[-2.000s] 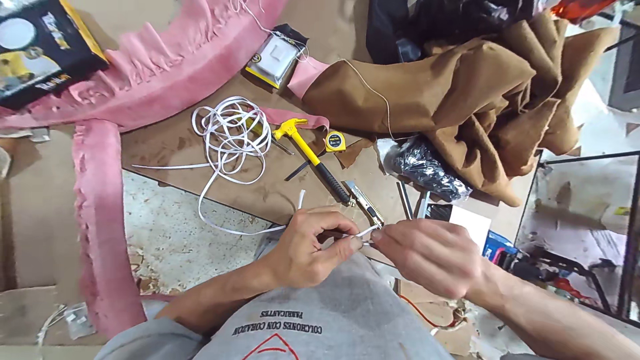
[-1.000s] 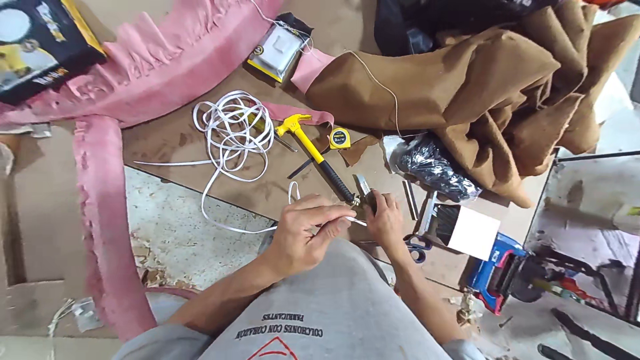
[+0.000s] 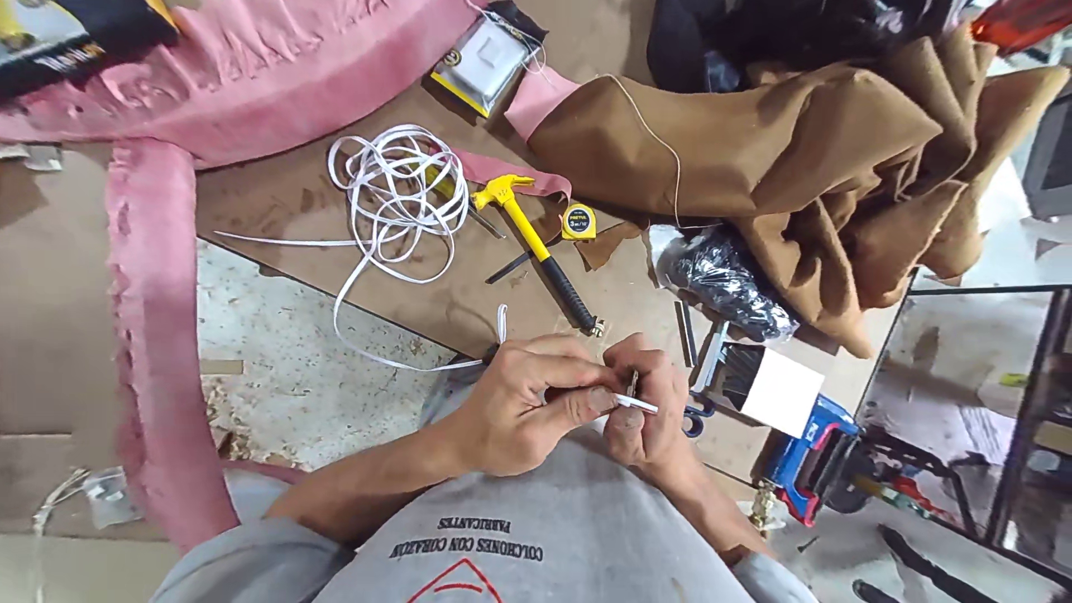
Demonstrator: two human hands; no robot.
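Note:
My left hand [image 3: 536, 402] pinches the end of a white flat cord [image 3: 638, 404] between thumb and fingers, close in front of my shirt. My right hand [image 3: 649, 402] is right beside it, its fingers curled round a small metal blade [image 3: 633, 383] whose tip shows by the cord; the rest of that tool is hidden. The cord runs behind my left hand to a loose tangled coil [image 3: 402, 201] on the brown board. Just beyond my hands lies a yellow claw hammer [image 3: 536, 243] with a black grip, and near its head is a yellow tape measure [image 3: 579, 222].
Pink ruffled fabric [image 3: 159, 335] curves along the left and top. Brown fabric [image 3: 737, 142] is heaped at the upper right, beside a plastic-wrapped dark bundle [image 3: 724, 280]. A blue staple gun [image 3: 812, 461] and blue-handled scissors [image 3: 697, 416] lie to the right. A clear-topped packet [image 3: 481, 63] sits at the top.
My right hand has closed in beside my left. The metal tool, seen beyond my hands two seconds ago, is now in my right hand, with its blade at the cord.

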